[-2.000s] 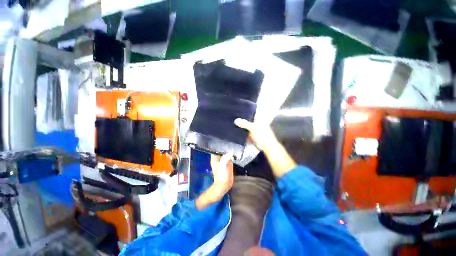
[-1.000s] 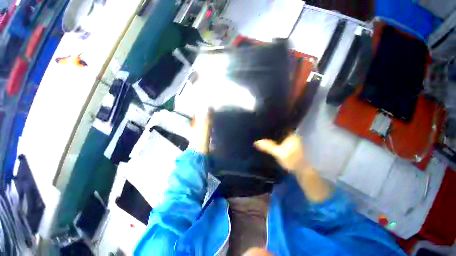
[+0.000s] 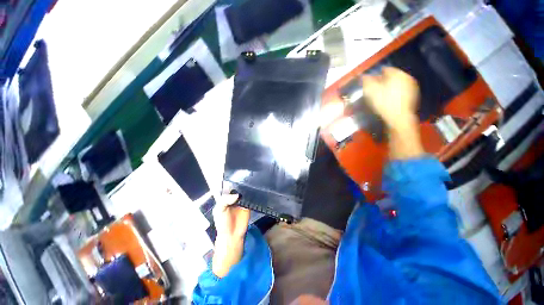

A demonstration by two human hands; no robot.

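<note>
A glossy black panel unit [image 3: 268, 131] is held up in front of me, with bright glare on its face and two small tabs at its far end. My left hand [image 3: 231, 223] grips its near left corner. My right hand [image 3: 391, 95] is off the panel, over the orange fixture [image 3: 364, 167] to the right, beside another black panel [image 3: 444, 68]. My right hand is blurred, and whether its fingers hold anything cannot be made out.
Black panels on white sheets lie on the green surface, one [image 3: 181, 88] at upper left. A dark piece [image 3: 184, 167] lies on the white bench at left. Another orange fixture [image 3: 128, 256] is at lower left, another [image 3: 513, 226] at right.
My right hand has left the held panel and moved right and away, over the orange fixture. My left hand has moved to the panel's near left corner. The view has turned.
</note>
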